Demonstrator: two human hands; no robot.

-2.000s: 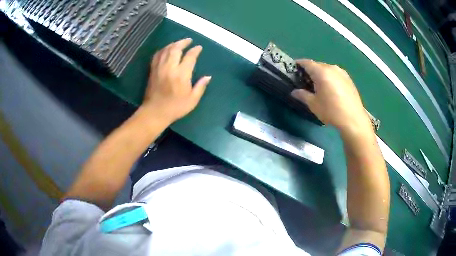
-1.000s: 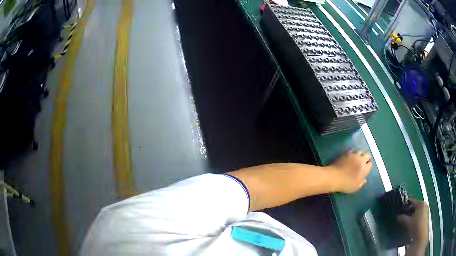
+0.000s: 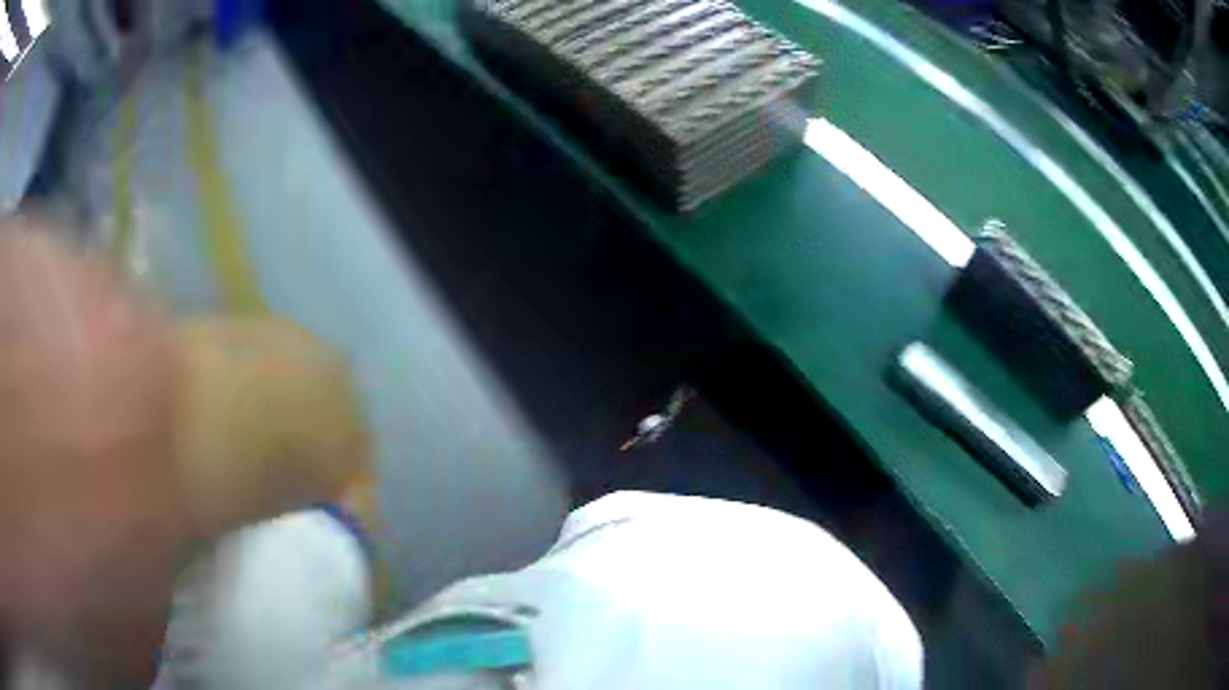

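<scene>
A plate stack [image 3: 1031, 317] with a patterned top and dark layered sides stands on the bench at the right. A smooth, pale cover plate [image 3: 981, 421] lies apart from it, on the near side. My left hand [image 3: 88, 445] is a large, strongly blurred shape close to the camera at the left, away from the bench; its fingers cannot be made out. A dark, blurred shape at the lower right corner looks like part of my right hand or arm [image 3: 1146, 627], cut off by the edge. No hand touches the plate stack or the cover plate.
A large ridged stack [image 3: 681, 101] stands at the top middle, on the green bench [image 3: 795, 256]. A narrow patterned strip [image 3: 1162, 461] and a small blue-tipped thing [image 3: 1116, 465] lie beyond the plate stack's right end. Yellow-lined floor is at the left; cables are at the upper right.
The view has turned back from the aisle toward the bench. My left hand has left the bench and risen close to the camera at the left. My right hand has come away from the plate stack.
</scene>
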